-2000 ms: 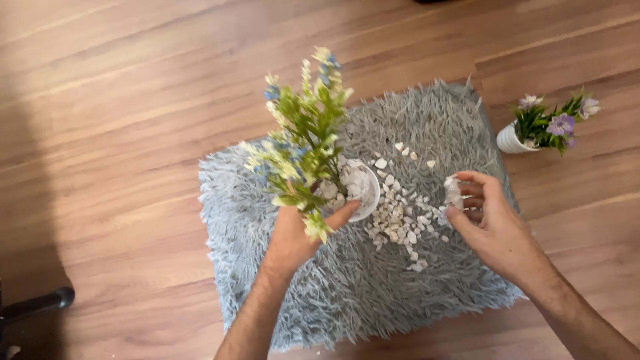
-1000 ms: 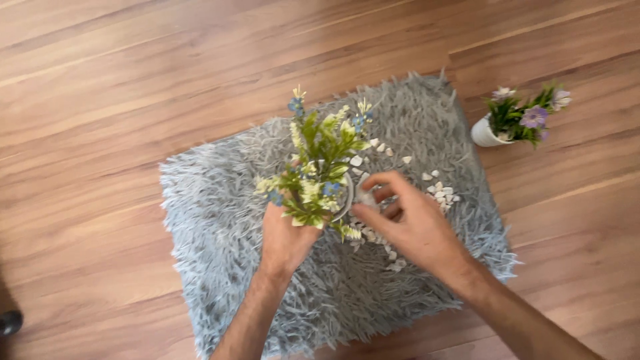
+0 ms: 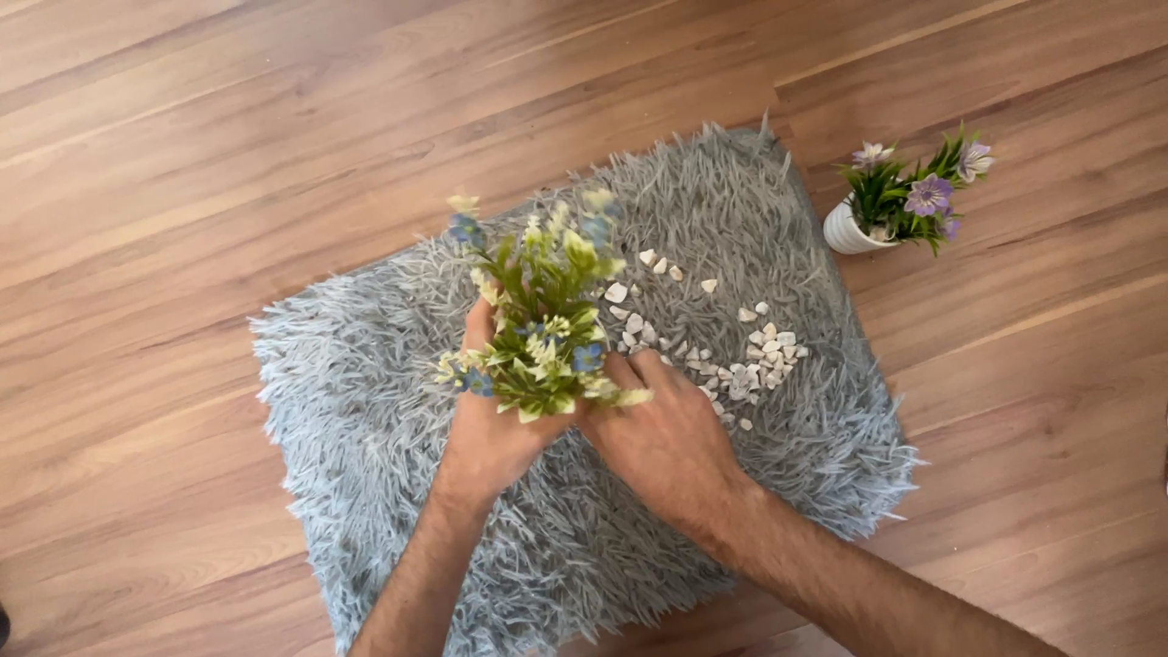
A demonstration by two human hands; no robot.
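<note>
An artificial plant [image 3: 547,338] with green leaves and small blue and cream flowers stands between my hands over a shaggy grey rug. My left hand [image 3: 497,429] grips it from the left side; its white pot, seen earlier, is hidden under the leaves and hands. Against the plant's lower right side rests my right hand [image 3: 657,429], with its fingertips out of sight behind the foliage, so what they hold does not show. White pebbles [image 3: 748,374] lie scattered on the rug to the right of the plant.
The shaggy grey rug [image 3: 383,365] lies on a wood-plank floor [image 3: 228,137]. Beyond its upper right edge, a ribbed white pot [image 3: 849,230] holds purple and white artificial flowers [image 3: 929,195]. A dark object shows at the lower left edge.
My right hand has moved left from above the pebbles to the plant. Two seconds ago it held pebbles and the white pot's opening showed; now the leaves and hands cover the pot.
</note>
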